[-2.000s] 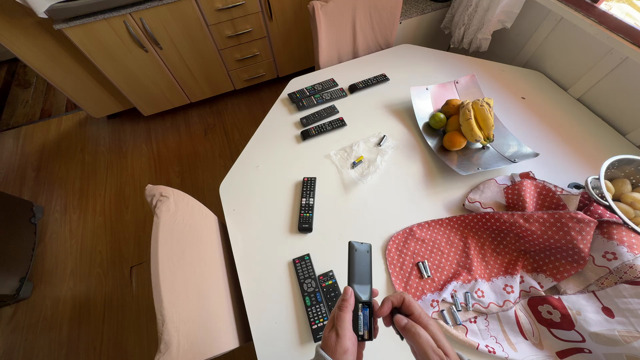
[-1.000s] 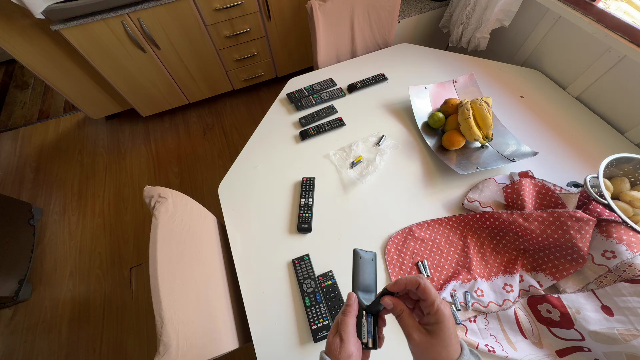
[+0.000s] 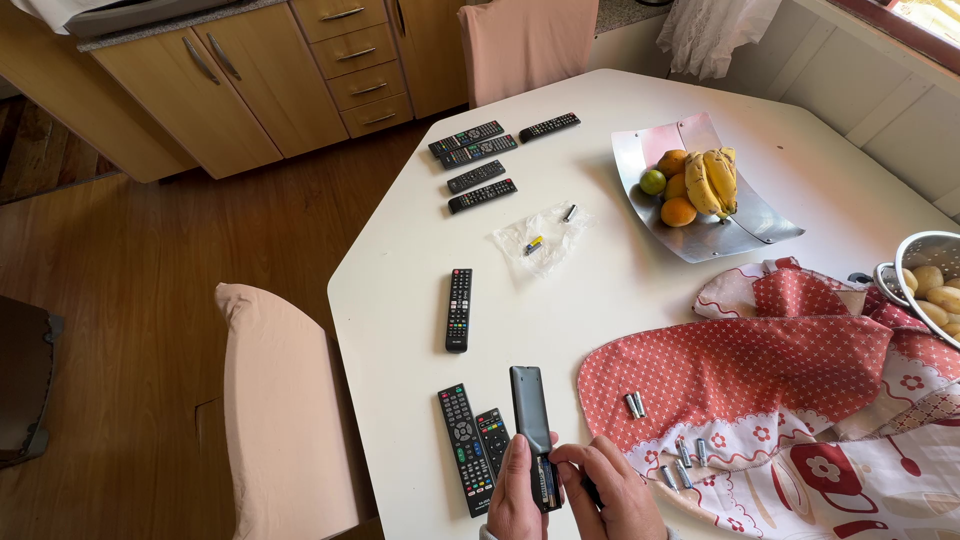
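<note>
My left hand holds a black remote control, back side up, its battery compartment uncovered with batteries inside. The fingertips of my right hand are at the compartment's right edge, and a small black piece, perhaps the battery cover, is held in that hand. Left of my hands lie a long remote and a smaller remote, partly hidden. Loose batteries rest on the red patterned cloth, with several more batteries on its white part.
One remote lies farther up the white table; several remotes lie beyond it. A plastic bag with batteries, a metal fruit tray and a colander of potatoes stand around. A covered chair is at the left.
My right hand was over the compartment end of the remote one second ago; now it is lower and to the right, and the batteries show more plainly. My left hand keeps its hold.
</note>
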